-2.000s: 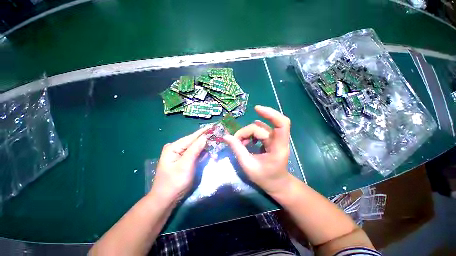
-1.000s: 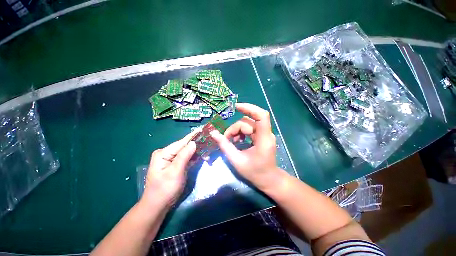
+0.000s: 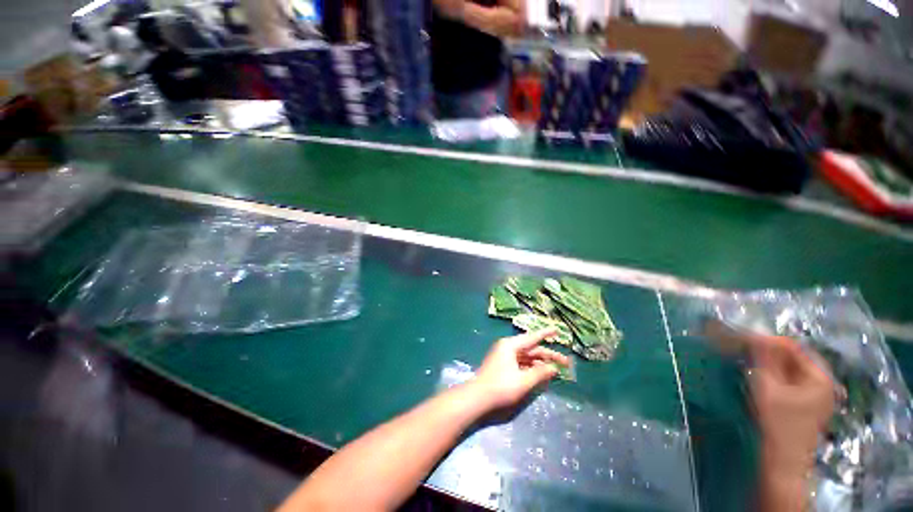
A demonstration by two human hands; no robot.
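A loose pile of green circuit boards point(image 3: 571, 308) lies on the green bench top. My left hand point(image 3: 516, 372) is just in front of the pile, over the top edge of the sheet, fingers partly spread; a small greenish piece shows by its fingertips, but I cannot tell if it is held. The clear to grey sheet point(image 3: 591, 450) with rows of small marks lies flat below it. My right hand point(image 3: 791, 385) is strongly blurred at the right, in front of the bagged boards point(image 3: 851, 400); a brownish blur shows at its fingertips, too unclear to name.
A clear blister tray point(image 3: 240, 275) lies at the left. A green belt point(image 3: 420, 185) with pale edges runs beyond the bench. Behind it are navy-blue box stacks point(image 3: 591, 95), a black bag point(image 3: 721, 135), a carton point(image 3: 666, 65), a red-edged object point(image 3: 866, 182) and a person point(image 3: 469, 50).
The view has swung up and left, showing the far side. My hands have parted: the right has moved right to the bagged boards. The reddish board no longer shows between them.
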